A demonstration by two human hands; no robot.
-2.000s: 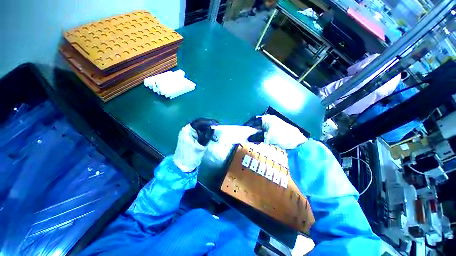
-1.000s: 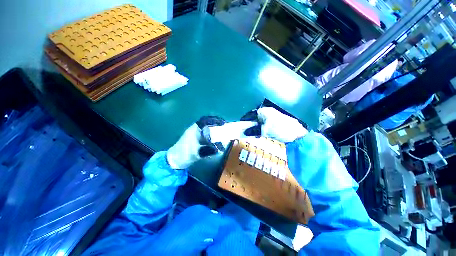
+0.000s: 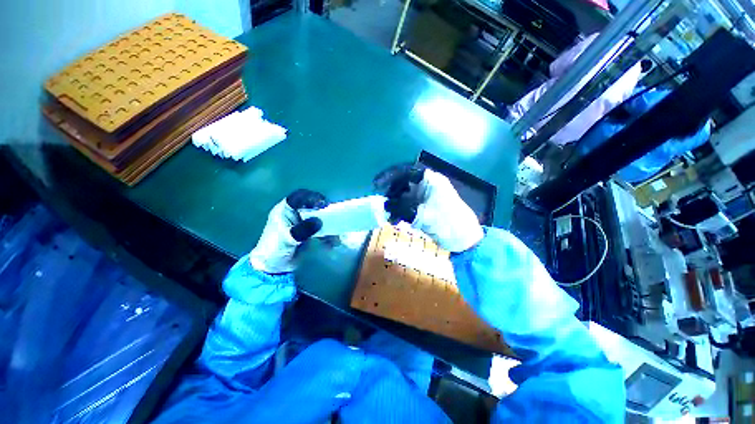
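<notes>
My left hand (image 3: 286, 228), in a white glove with black fingertips, grips the left end of a white bundle (image 3: 346, 217). My right hand (image 3: 426, 203), gloved the same way, has its fingertips at the bundle's right end. The bundle is above the far left corner of an orange-brown fixture plate (image 3: 414, 286) at the bench's near edge. Holes show in the plate. My right hand and sleeve cover part of it, and a bright patch near its far edge is too blurred to read.
Spare white bundles (image 3: 240, 135) lie on the green bench (image 3: 331, 91), beside a tall stack of fixture plates (image 3: 149, 74). A black shallow tray (image 3: 494, 203) is behind my right hand. A blue-lined bin (image 3: 91, 323) is at left, machine equipment (image 3: 654, 385) at right.
The view has shifted, so the stack and spare bundles sit further left. The bundle between my hands shows more of its length. The row of white pieces seen in the plate earlier no longer shows clearly.
</notes>
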